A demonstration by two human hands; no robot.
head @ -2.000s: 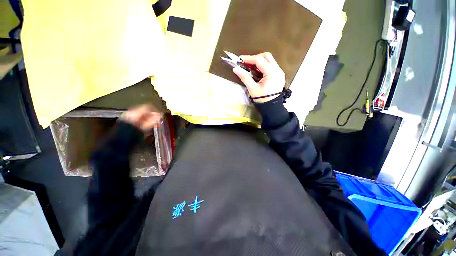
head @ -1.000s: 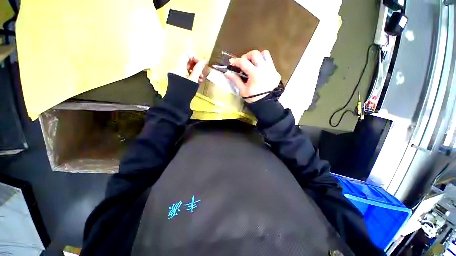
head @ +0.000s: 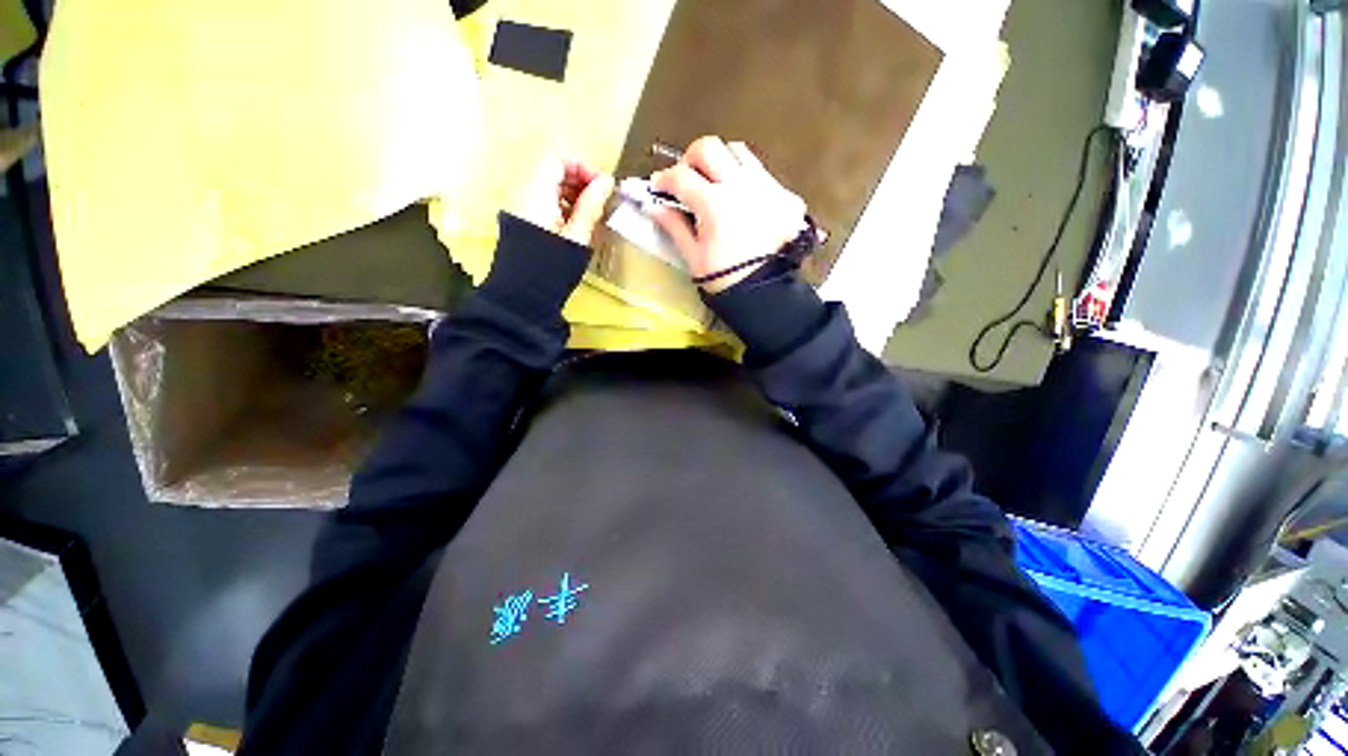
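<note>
A yellow bag panel (head: pixel 540 111) with a large brown pocket lining (head: pixel 791 89) lies on top of other panels in front of me. My right hand (head: pixel 724 207) is closed around the thread snips (head: pixel 662 197), whose silver blades point left over the lining's lower left corner. My left hand (head: pixel 574 203) is just left of the blades, its fingertips pinched together at the panel. Whether a thread is between them is too small to tell. A pale strip (head: pixel 643 234) shows below and between my hands. A black patch (head: pixel 529 49) is on the panel above my left hand.
Another yellow panel (head: pixel 237 148) hangs over the bench edge at left. Below it is a plastic-lined carton (head: pixel 244 310) with scraps inside. At right are the olive bench (head: pixel 1035 192), a black cable (head: pixel 1067 244) and a power strip (head: pixel 1127 74). A blue crate (head: pixel 1109 620) is at lower right.
My left hand has come from over the carton to the panel, beside the snips. My right hand with the snips has moved slightly left since one second ago.
</note>
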